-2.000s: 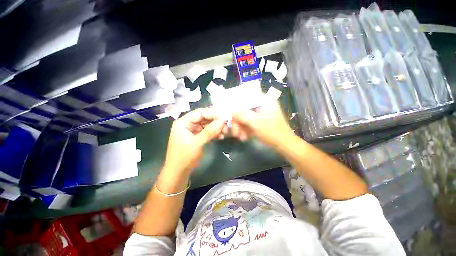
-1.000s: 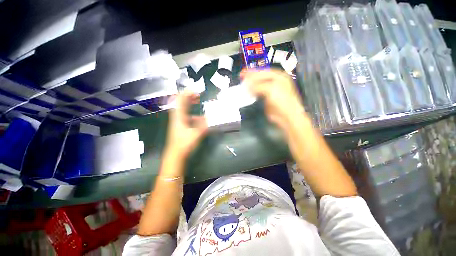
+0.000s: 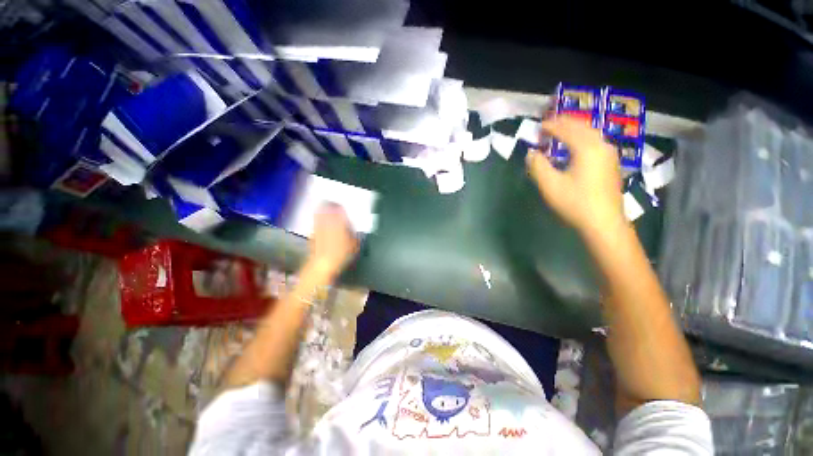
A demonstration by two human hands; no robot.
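My left hand (image 3: 333, 242), blurred, is at the lower left bench edge with its fingers closed on the white flap (image 3: 352, 203) of an open blue retail box (image 3: 266, 191). My right hand (image 3: 575, 169) is at the back of the bench, in front of the left one of two upright closed boxes (image 3: 579, 100). It covers that box's lower part, and I cannot tell if it grips it. The other closed box (image 3: 623, 129) stands close on the right.
Rows of open cartons with raised flaps (image 3: 406, 67) lean at upper left. White scraps (image 3: 449, 178) lie along the back of the bench. Clear blister trays with bagged devices (image 3: 762, 214) are stacked at right. A red crate (image 3: 159, 285) is on the littered floor at lower left.
The view has turned left. My right hand has moved to the closed boxes, where two now show instead of one. My left hand has moved left onto the open box's flap.
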